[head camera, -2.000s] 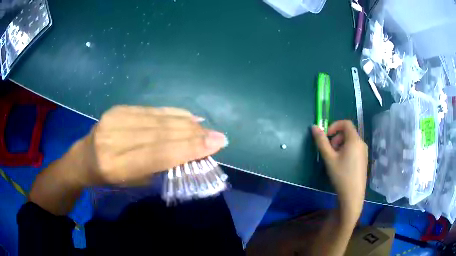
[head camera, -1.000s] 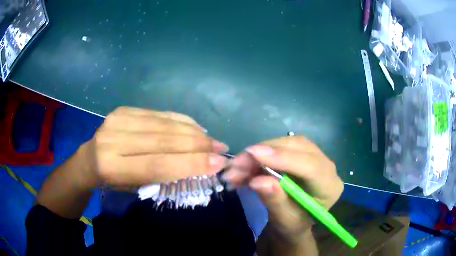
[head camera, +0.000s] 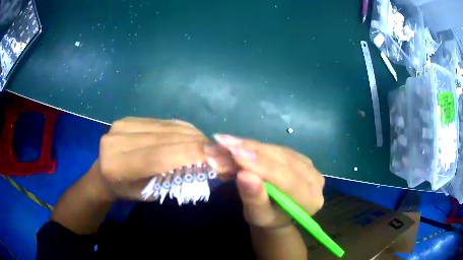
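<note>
My left hand (head camera: 152, 152) is closed around a fanned bunch of thin tubes (head camera: 188, 177), held beyond the bench's near edge. Their round, dark-centred ends show in a row, with a ragged white mass below. My right hand (head camera: 276, 177) holds a knife-like tool by its bright green handle (head camera: 304, 219), which points down to the right. The right fingertips meet the left fingertips at the bunch's right end. The tool's tip is hidden behind the fingers.
On the dark green bench (head camera: 203, 61) lie a steel rule (head camera: 372, 94), a purple pen-like tool (head camera: 365, 10) and white crumbs. A lidded clear box (head camera: 424, 129) and clear bags with white parts (head camera: 401, 30) stand right. A red stool (head camera: 28, 134) and cardboard box (head camera: 355, 223) are below.
My right hand first picked the green tool up from the bench and brought it to the bunch. Since then it has shifted slightly left, and the tube ends have turned more towards the camera.
</note>
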